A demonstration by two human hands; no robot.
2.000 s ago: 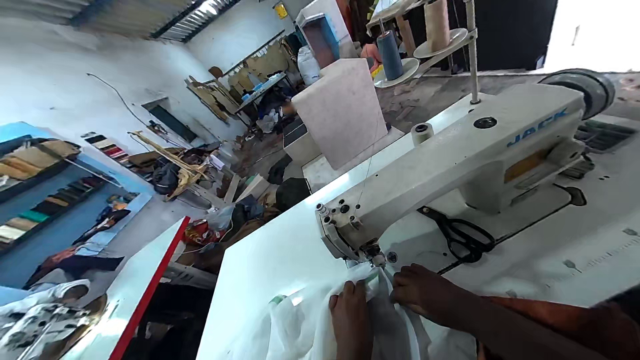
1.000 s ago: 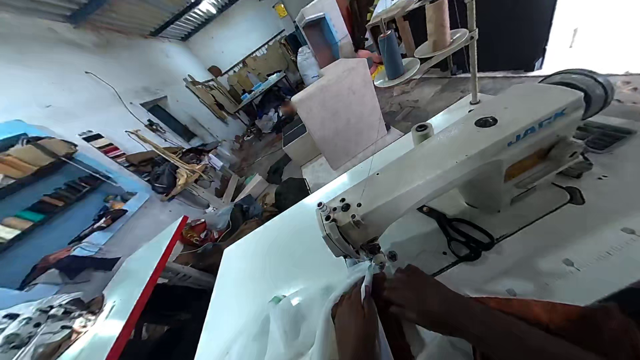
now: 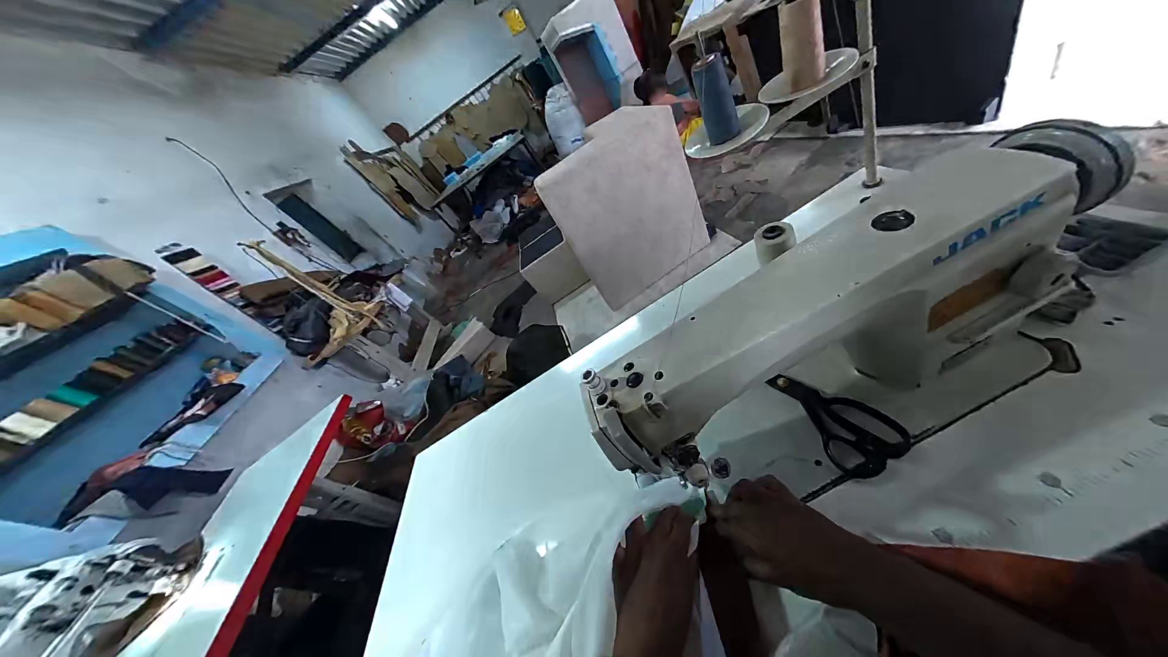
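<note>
White thin fabric [image 3: 547, 593] lies on the sewing machine's table and runs up to the presser foot [image 3: 693, 473] of a white Jack sewing machine [image 3: 803, 292]. My left hand [image 3: 657, 566] grips the fabric just in front of the foot, beside a small green patch. Close at its right, my right hand [image 3: 766, 529] pinches the fabric's edge, its fingertips near the needle area. Black-handled scissors [image 3: 853, 429] rest on the table under the machine's arm, right of the needle. The needle tip itself is hidden.
Thread cones [image 3: 716, 100] stand on a rack behind the machine. A red-edged table [image 3: 274, 538] is at the left, with a gap between it and the machine table. Boxy pale panels [image 3: 630, 201] stand beyond. Part of a person [image 3: 671, 96] shows behind the thread rack.
Both hands have shifted on the fabric and come close together at the presser foot; two seconds ago there was a wider gap between them. The scissors have stayed in place.
</note>
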